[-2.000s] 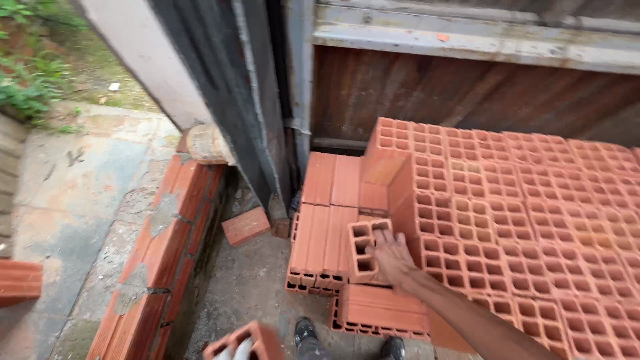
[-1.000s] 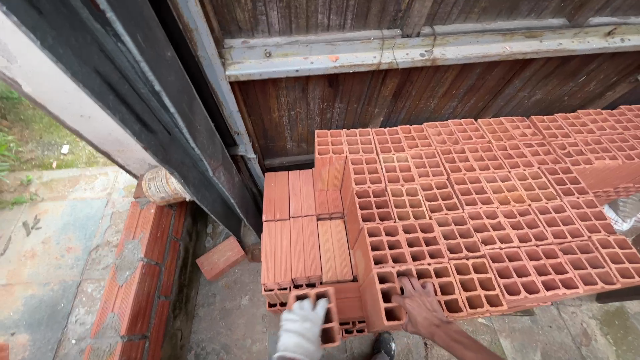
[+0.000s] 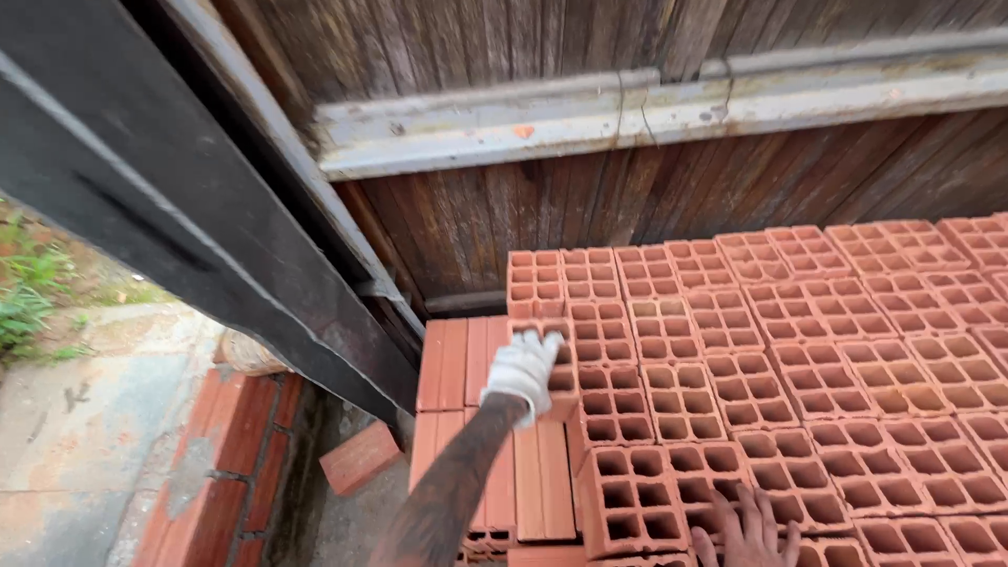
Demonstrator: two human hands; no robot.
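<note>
My left hand (image 3: 521,370), in a white work glove, grips the top of a hollow clay brick (image 3: 564,358) standing on end at the left edge of the upright stack. Below and left of it lie flat hollow bricks (image 3: 543,480) with ribbed sides facing up. My bare right hand (image 3: 748,529) rests with spread fingers on the open cells of the upright bricks near the bottom of the view; whether it grips one cannot be told. Just left of it an upright hollow brick (image 3: 636,500) stands at the stack's near left corner.
A wooden plank wall (image 3: 488,220) with a pale metal rail (image 3: 583,118) runs behind the stack. A dark metal post (image 3: 236,205) leans across the left. A loose brick (image 3: 361,457) lies on the floor beside a low brick wall (image 3: 209,472). Plants grow at far left.
My gloved left hand has moved from the near edge of the stack up to its far left part, with a brick. My right hand stays on the near bricks. The view has shifted closer.
</note>
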